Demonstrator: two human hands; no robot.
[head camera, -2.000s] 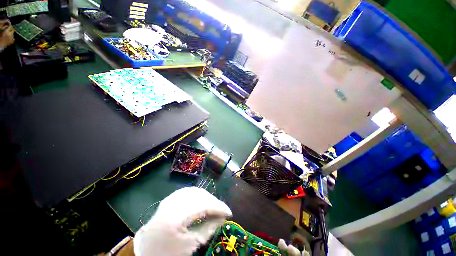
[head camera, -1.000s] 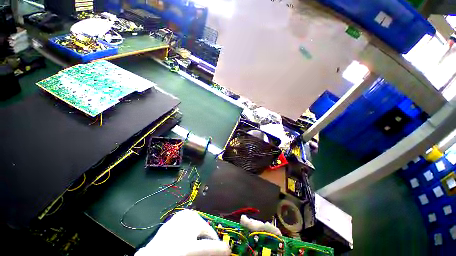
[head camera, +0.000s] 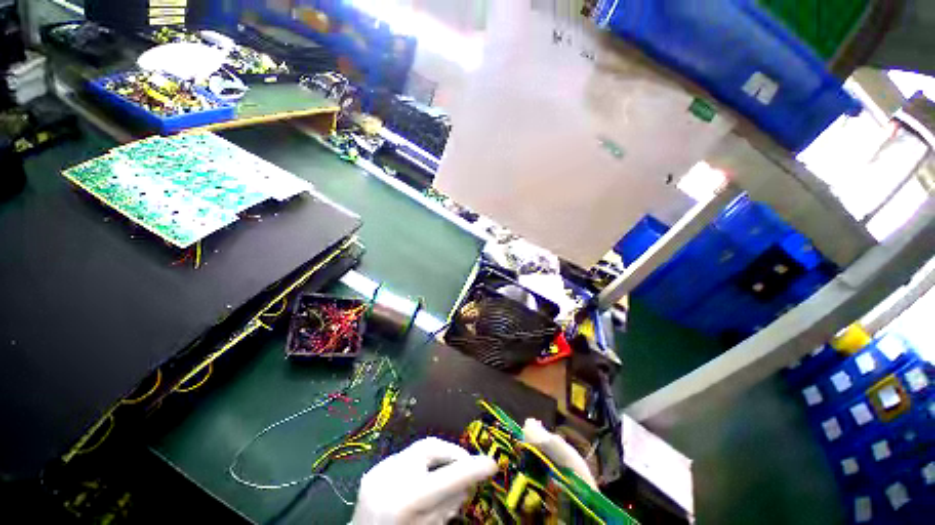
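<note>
A green PCB panel (head camera: 518, 482) with yellow blocks and yellow wires is at the bottom centre, tilted up and cut off by the lower edge. My left hand (head camera: 415, 484), in a white glove, is on its left side with thumb and fingers at the yellow parts. My right hand (head camera: 559, 451), in a white glove, is behind the panel at its right; only part of it shows. Both hands hold the panel. Loose yellow wires (head camera: 381, 415) and a thin pale loop of wire (head camera: 238, 451) lie on the green mat left of my left hand.
A wire box (head camera: 326, 328) and silvery solder spool (head camera: 394, 311) stand ahead. A black fan (head camera: 502, 326) and pale-topped soldering station (head camera: 656, 463) are right. A black sheet stack (head camera: 123, 308) bears a pale green board (head camera: 190, 185). A blue parts tray (head camera: 169, 118) is beyond.
The panel has gone from lying flatter and stretching right to being tilted up and seen edge-on. My left hand has shifted right along with it, and more of my right hand shows.
</note>
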